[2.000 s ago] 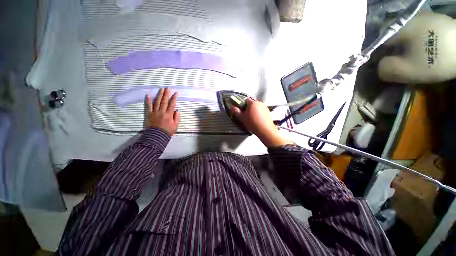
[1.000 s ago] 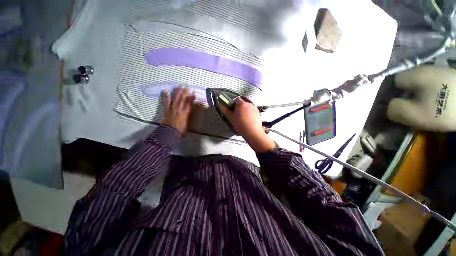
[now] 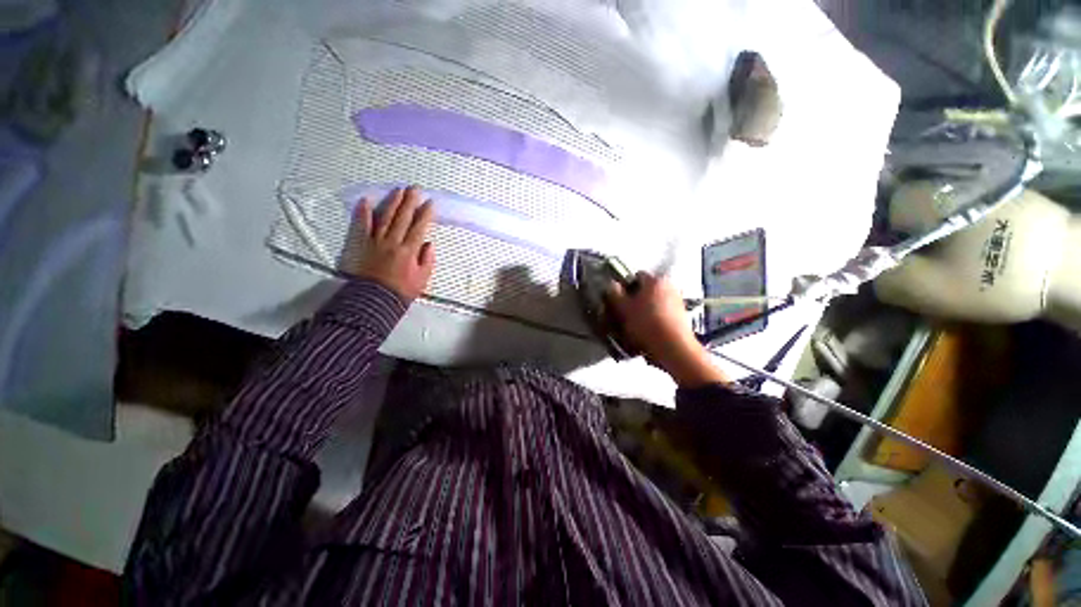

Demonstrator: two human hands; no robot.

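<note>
My right hand (image 3: 652,314) grips the handle of a dark steam iron (image 3: 595,296), which stands at the right end of the nearer curved strip. This paler lilac strip (image 3: 486,218) lies on the striped cloth (image 3: 474,285). My left hand (image 3: 397,243) lies flat on the left part of that strip, fingers a little apart, holding nothing. It covers part of the strip. A darker lilac curved strip (image 3: 474,136) lies farther back on the same cloth, untouched.
A dark iron rest (image 3: 735,285) with red marks is right of the iron. Shears (image 3: 776,359) lie partly behind the cable (image 3: 877,423). A stone-like block (image 3: 754,98) sits at the back right. Two shiny metal weights (image 3: 198,149) are at left. A wrapped hose (image 3: 925,243) comes from the right.
The iron in my right hand has moved right along the nearer strip, to its right end. My left hand has shifted slightly left and now lies flat. The camera view has also shifted.
</note>
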